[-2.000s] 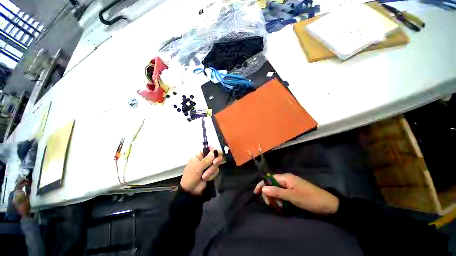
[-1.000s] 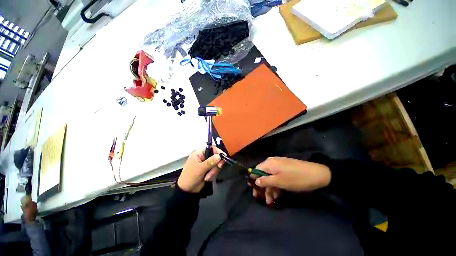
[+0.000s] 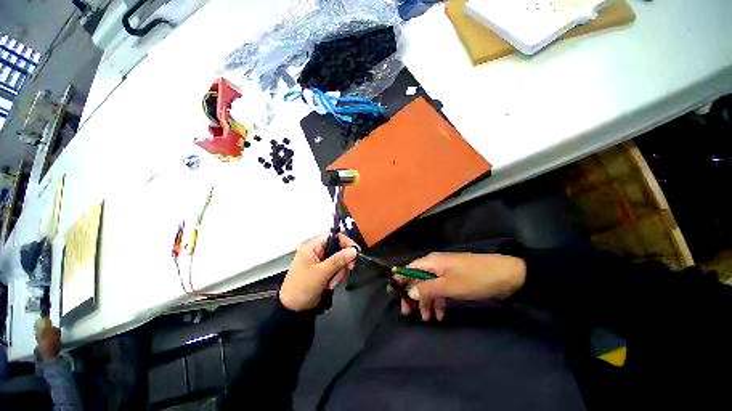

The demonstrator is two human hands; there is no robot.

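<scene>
My left hand [image 3: 319, 270] is closed around the dark handle of a small hammer [image 3: 339, 178], its head up over the left edge of the orange pad [image 3: 417, 168]. My right hand [image 3: 453, 281] holds pliers [image 3: 411, 273] with green-and-black handles. The plier tips point left and meet my left fingertips at the table's front edge. Any small part between the tips and my fingers is too small or hidden to tell. The pad lies on a black base board [image 3: 321, 143].
Loose black parts [image 3: 278, 158] lie left of the pad. Behind are bagged black parts [image 3: 349, 60], a blue cord bundle [image 3: 341, 104] and a red tape dispenser [image 3: 221, 128]. A white block [image 3: 530, 20] sits back right. Another person's hand [image 3: 48, 339] shows far left.
The pliers have swung left from the pad's front edge, their open jaws brought to my left fingertips. The hammer head now shows clearly over the pad edge. The view has shifted slightly.
</scene>
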